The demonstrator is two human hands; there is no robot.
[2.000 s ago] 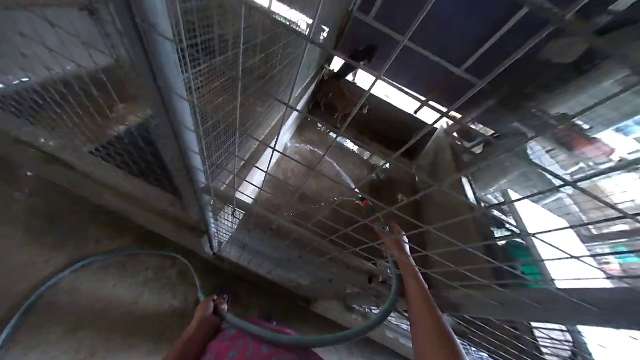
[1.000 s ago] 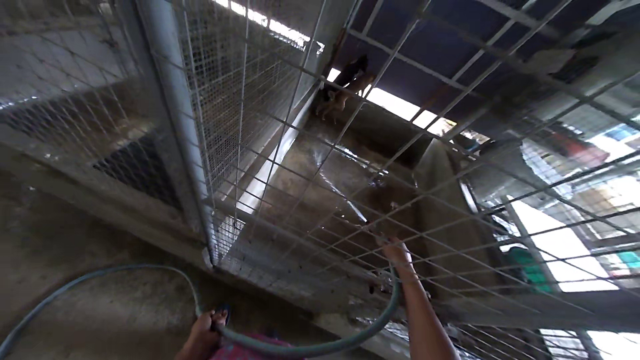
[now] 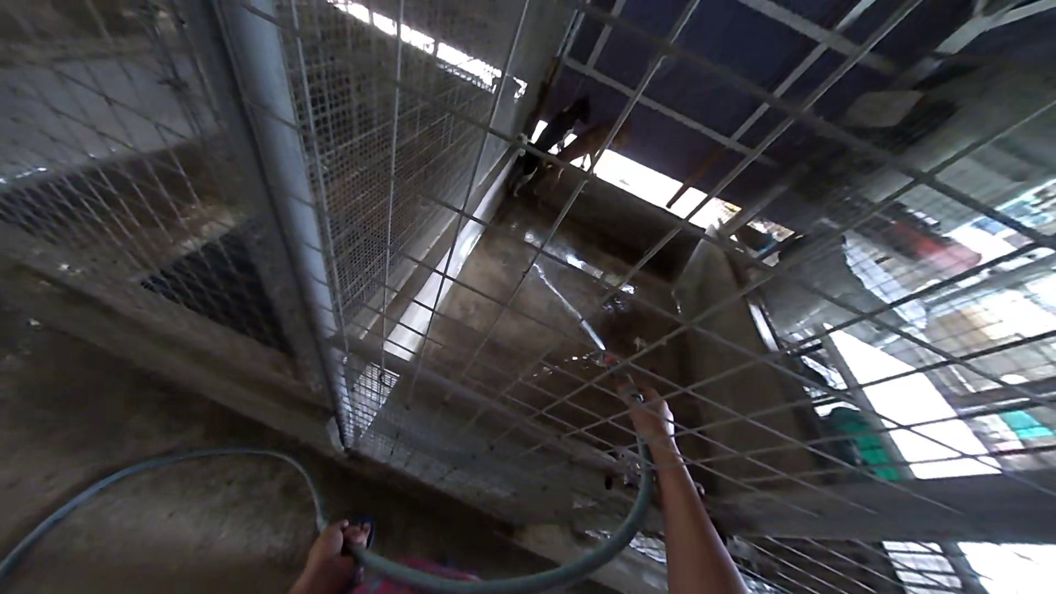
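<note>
My right hand (image 3: 652, 415) grips a spray nozzle (image 3: 620, 378) on the end of a hose, at the wire grid of a pen. A jet of water (image 3: 569, 305) leaves the nozzle and runs toward the pen's wet concrete floor (image 3: 495, 289). Low in the view, my left hand (image 3: 332, 549) is closed around the grey-green hose (image 3: 528, 581), which curves up to my right hand and trails off to the left. At the pen's far corner a dark dog (image 3: 554, 136) and a brown dog (image 3: 582, 148) stand close together, partly hidden by the grid.
A grey metal post (image 3: 285, 165) and fine mesh (image 3: 429, 140) bound the pen's left side. A low concrete wall (image 3: 742, 355) runs along its right. Another meshed enclosure (image 3: 91, 148) lies at left. Green containers (image 3: 862, 441) stand beyond the grid at right. A concrete ledge (image 3: 165, 330) borders the walkway.
The water jet now points more directly up the floor, where two seconds ago it arced to the left. The dogs at the far end have shifted. Both hands keep their hold.
</note>
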